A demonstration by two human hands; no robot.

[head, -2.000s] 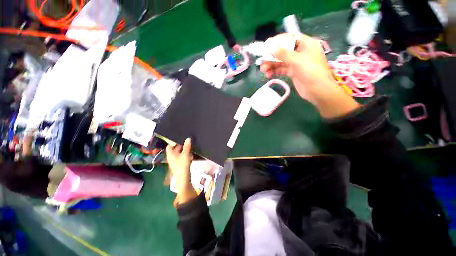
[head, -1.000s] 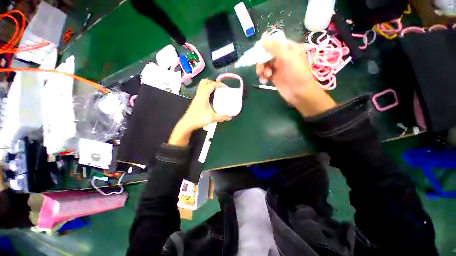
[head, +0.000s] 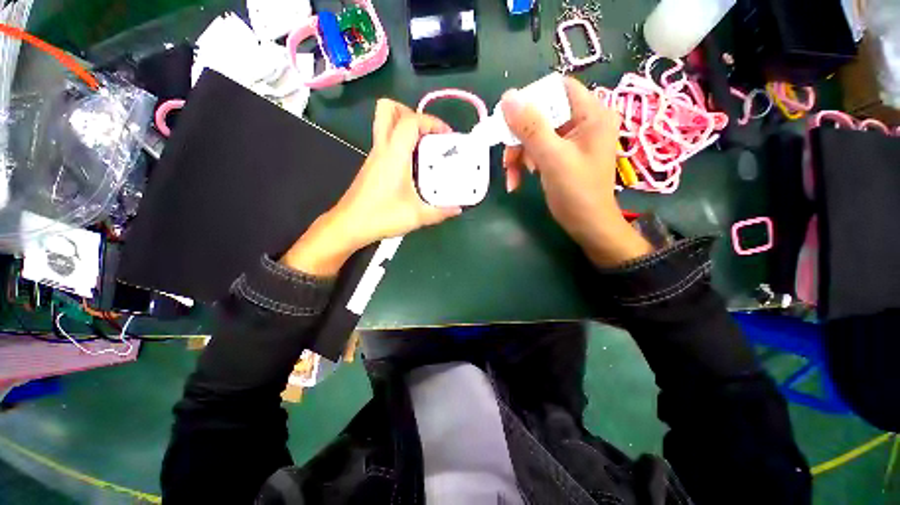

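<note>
My left hand (head: 380, 192) holds a white rounded-square device housing (head: 453, 178) by its left and lower edges. Its pink loop handle points away from me, and small dark dots show near its corners. My right hand (head: 567, 148) grips a small white glue bottle (head: 543, 105), tilted to the lower left. Its narrow tip is at the housing's upper right part; whether it touches cannot be told.
A black foam sheet (head: 237, 197) lies at left. An open pink housing with a green board (head: 357, 28) and a black device (head: 442, 35) are at the back. A heap of pink trim frames (head: 666, 123) lies right of my right hand. A dark pad (head: 863, 217) is at far right.
My left hand has left the black sheet and taken up the housing from the bench. My right hand has brought the glue bottle down and left to the housing. The view has shifted.
</note>
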